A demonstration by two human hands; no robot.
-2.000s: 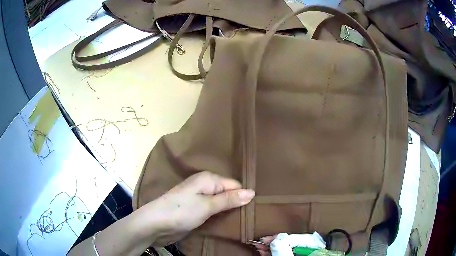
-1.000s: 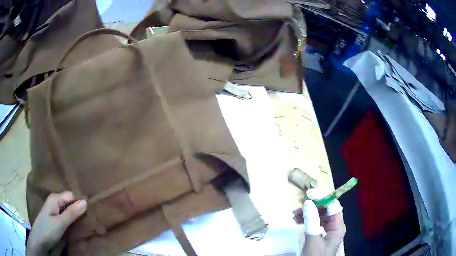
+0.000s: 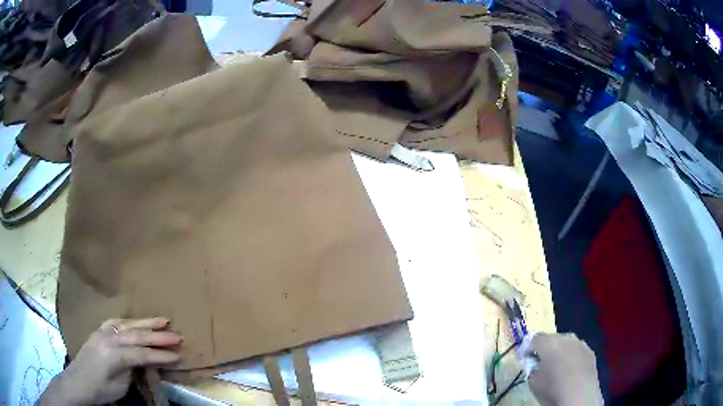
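A large brown bag body [image 3: 230, 214] lies with a plain panel facing up. My left hand [image 3: 119, 358] grips its lower left edge, fingers on top. Two thin straps [image 3: 289, 377] and a beige webbing tab [image 3: 396, 357] with a metal loop stick out below its lower edge. My right hand [image 3: 564, 369] is at the right table edge, its fingers closed at the lower end of small snips [image 3: 517, 321] with blue-purple handles. White wraps show at its fingertips. A thin green-handled tool [image 3: 496, 361] and a dark cord lie beside it.
More brown bags lie behind, one with gold metal hardware [image 3: 503, 87]. A small grey-beige cylinder [image 3: 501, 289] is above the snips. Loose threads lie on the pale table [image 3: 507, 206]. White paper [image 3: 432, 238] lies right of the bag. A strap loop [image 3: 32, 198] is at left.
The bag's face with the handle loop and pocket seam is turned out of sight; a plain panel shows. My right hand has let go of the green-handled tool and taken the snips.
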